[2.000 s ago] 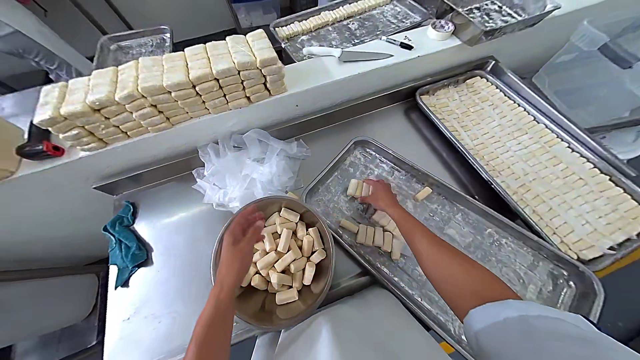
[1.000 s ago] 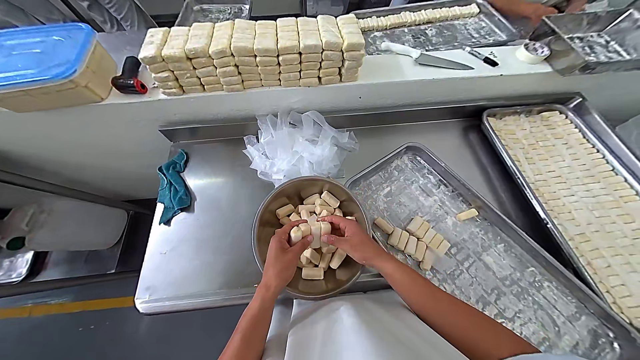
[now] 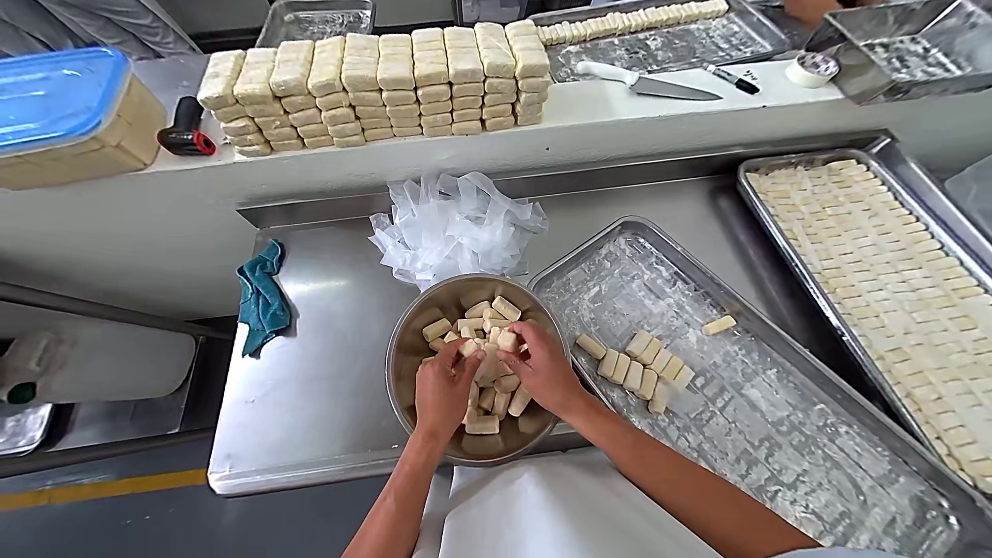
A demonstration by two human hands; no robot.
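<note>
Both hands are over a round metal bowl [image 3: 403,387] holding many small pale dough-like blocks [image 3: 483,424]. My left hand [image 3: 443,387] has a block between thumb and fingertips. Beside it, my right hand [image 3: 546,372] grips one or more blocks [image 3: 508,341] with thumb and fingers. Right of the bowl, a floured metal tray [image 3: 744,434] bears several of the same blocks [image 3: 634,377] in a cluster and a single one [image 3: 719,325] apart. Behind the bowl lies a heap of translucent wrapper sheets [image 3: 457,229].
A teal cloth [image 3: 263,298] lies at the left of the metal table [image 3: 325,403]. A full tray of blocks [image 3: 876,287] stands at the right. The ledge holds stacked wrapped bars [image 3: 395,70], a knife [image 3: 651,82], a marker [image 3: 731,78], tape [image 3: 812,68] and a blue-lidded tub [image 3: 70,116].
My right hand has moved from the floured tray to the bowl, and my left hand has come in from the bowl's left side. Both now hold blocks. The view has swung.
</note>
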